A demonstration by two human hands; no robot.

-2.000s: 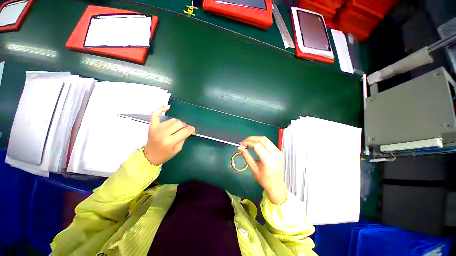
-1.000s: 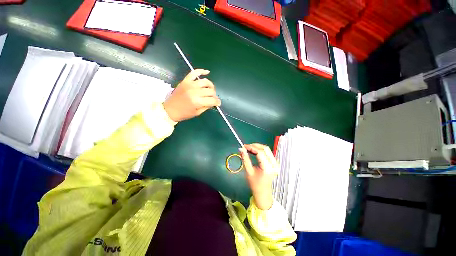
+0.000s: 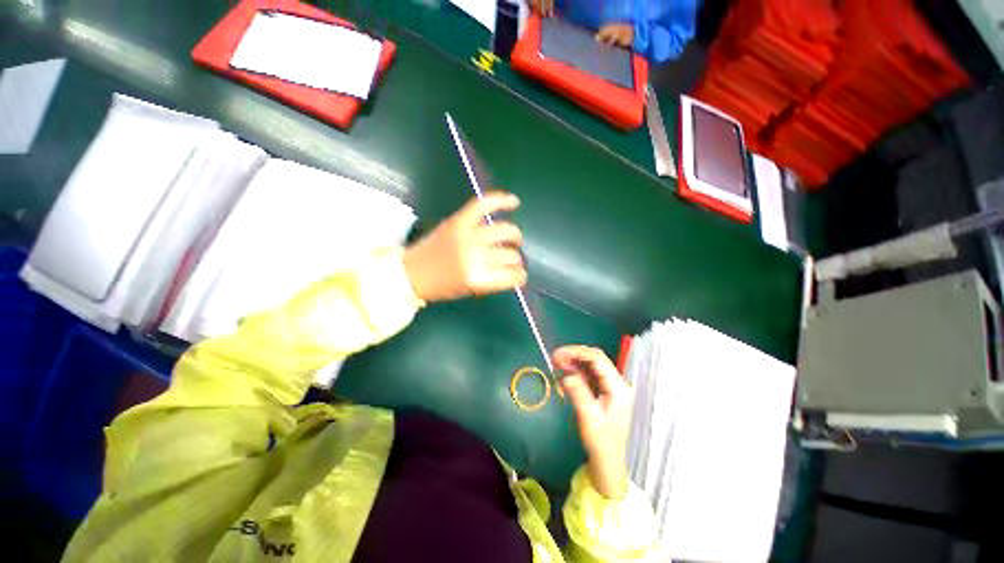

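Note:
A thin panel [image 3: 470, 159] is held edge-on and shows as a narrow pale line slanting from upper left to lower right. My left hand [image 3: 471, 251] grips it around its middle. My right hand [image 3: 591, 398] has its fingertips at the panel's lower right end; whether they pinch it or only touch it is hard to tell. A yellow tape ring [image 3: 531, 389] is just left of my right fingertips. The panel's faces are mostly hidden by the edge-on view.
White stacks stand at left [image 3: 121, 209] and right [image 3: 721, 440]. Across the green bench [image 3: 385, 143] are red pads with panels [image 3: 306, 53], a dark-faced panel [image 3: 720, 154], another person's hands [image 3: 617, 35] and red piles [image 3: 815, 77]. A grey machine box [image 3: 897, 352] is at right.
Since two seconds ago my left hand has swung up and away from me, so the panel slants more steeply. Another person's hands and blue sleeve have appeared at the far side. The camera view has shifted.

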